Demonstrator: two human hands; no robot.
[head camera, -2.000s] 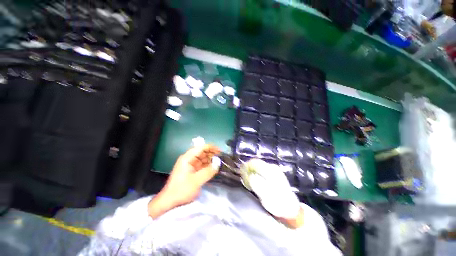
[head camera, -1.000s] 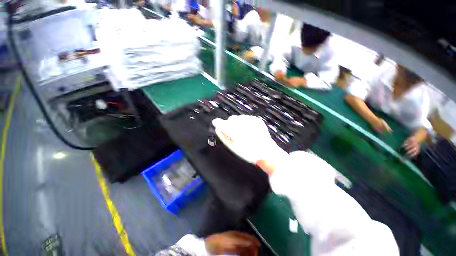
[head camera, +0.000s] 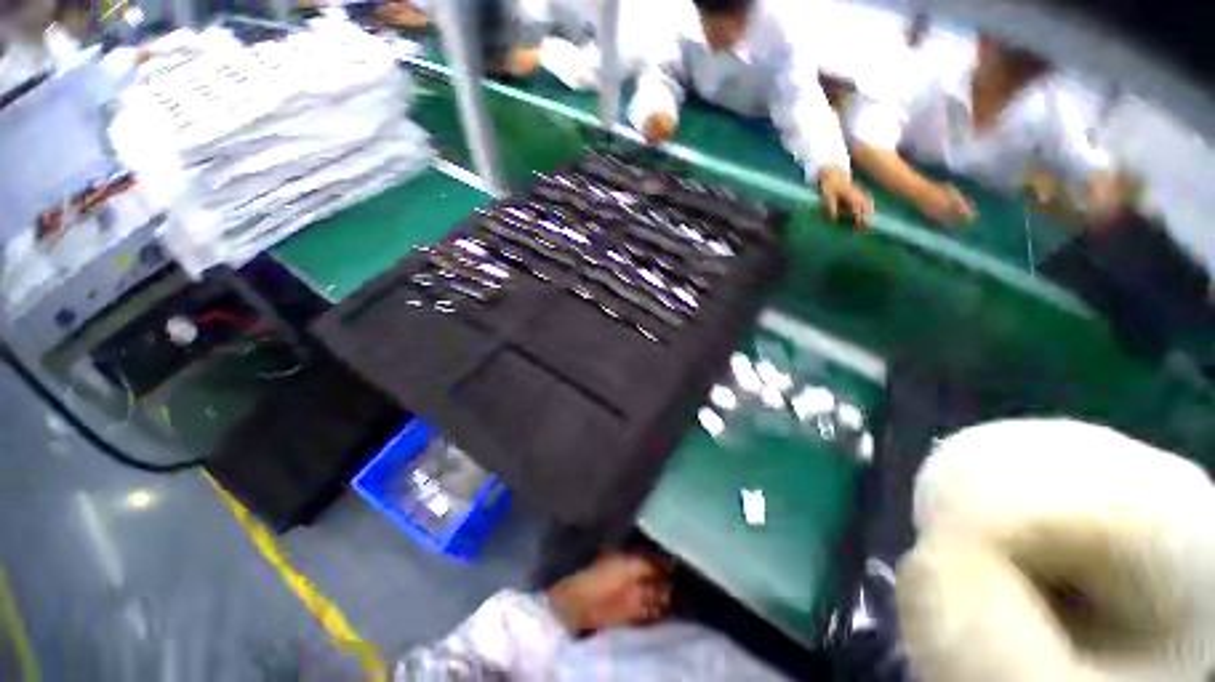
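Note:
The black foam tray (head camera: 533, 380) lies at the centre-left, with rows of clipped units with wire loops in its far part; its near part shows flat foam. White pads (head camera: 766, 384) lie scattered on the green mat right of it, with one apart nearer the front. My left hand (head camera: 616, 590), bare and blurred, is at the bench's front edge below the tray with its fingers curled; what it holds is hidden. My right hand (head camera: 1066, 553), in a white glove, is large and close to the camera at lower right, curled, its fingertips unclear.
A blue bin (head camera: 433, 490) with small clear pieces sits below the foam tray. Plastic-wrapped white trays (head camera: 280, 140) are stacked at upper left. The glossy black tray (head camera: 866, 600) is partly hidden behind my glove. People in white sit across the green line, hands on it.
The view has turned left from the glossy tray to the foam tray. My gloved right hand, over the foam tray a second ago, has moved away right and close to the camera.

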